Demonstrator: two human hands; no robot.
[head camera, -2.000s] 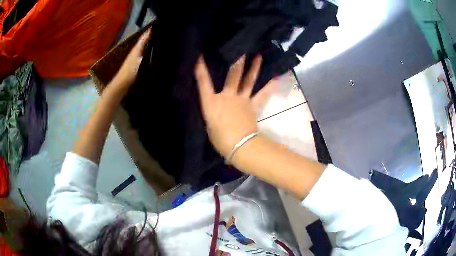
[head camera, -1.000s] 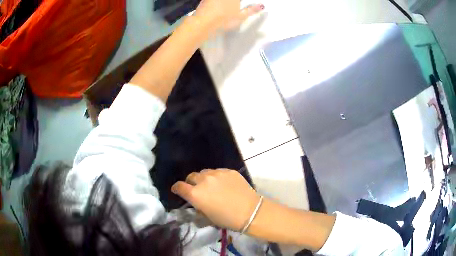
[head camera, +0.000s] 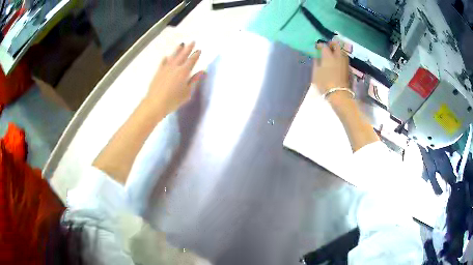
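Observation:
My left hand (head camera: 174, 80) is over the pale worktable (head camera: 124, 67) at the left edge of the smooth grey metal plate (head camera: 233, 171), fingers spread and empty. My right hand (head camera: 332, 67) is at the far end of the white template sheet (head camera: 321, 134), beside the green surface (head camera: 285, 20). Its fingertips are bent down near a pinkish pad and a dark strip; whether they grip anything cannot be told. The sewing machine head (head camera: 433, 103), pale grey with red and yellow labels, stands right of my right hand.
Black pieces (head camera: 454, 207) lie at the right edge, and a dark piece (head camera: 334, 248) lies at the near edge of the plate. An orange sack (head camera: 26, 202) is on the floor at left. A brown carton (head camera: 78, 77) stands beyond it.
The view has turned right towards the machine. My right hand has moved from the dark heap in the carton to the template. My left hand is still over the table.

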